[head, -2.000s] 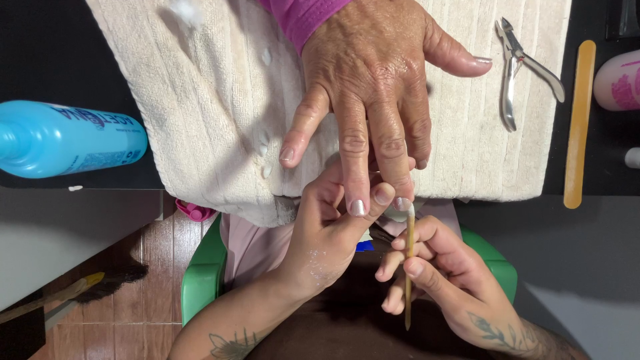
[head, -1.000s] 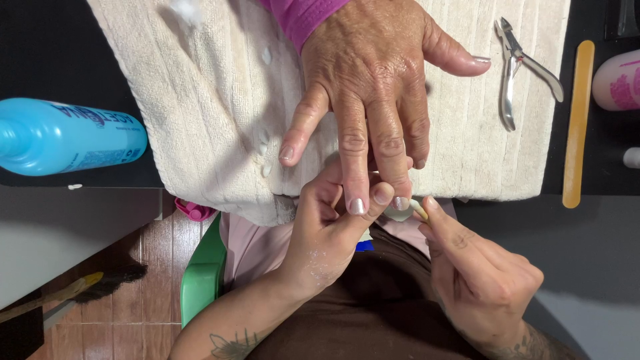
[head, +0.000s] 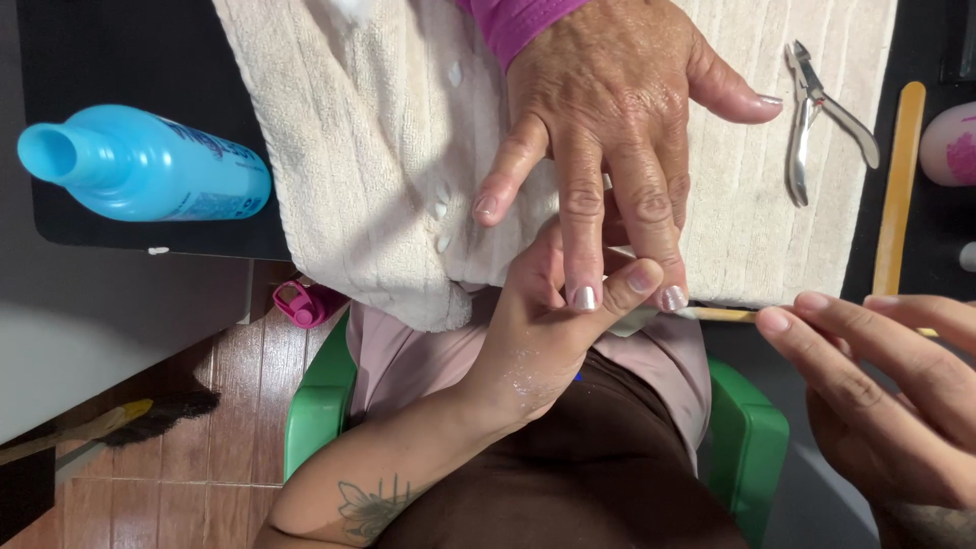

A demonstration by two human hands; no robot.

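Another person's hand (head: pixel 610 114), in a purple sleeve, lies palm down over the cream towel (head: pixel 762 229). Two of its fingers show silvery polish at the tips. From below, my left hand (head: pixel 549 328) holds one of these fingers, its thumb against the fingertip. My right hand (head: pixel 892 381) grips a thin wooden manicure stick (head: pixel 728 314) between thumb and fingers. The whitish tip of the stick touches the edge of the held finger's silvery nail (head: pixel 674 298). Metal cuticle nippers (head: pixel 816 99) rest on the towel at the right.
A blue plastic bottle (head: pixel 168 168) lies at the left on the black tabletop (head: pixel 137 46). Along the right side are a yellow nail file (head: pixel 900 183) and a pink-and-white container (head: pixel 953 145). Small cotton bits (head: pixel 442 210) dot the towel. Below are green chair arms (head: pixel 751 442).
My right hand has moved right, and the stick has turned from upright to nearly level in view. My left hand keeps its hold on the other person's finger.
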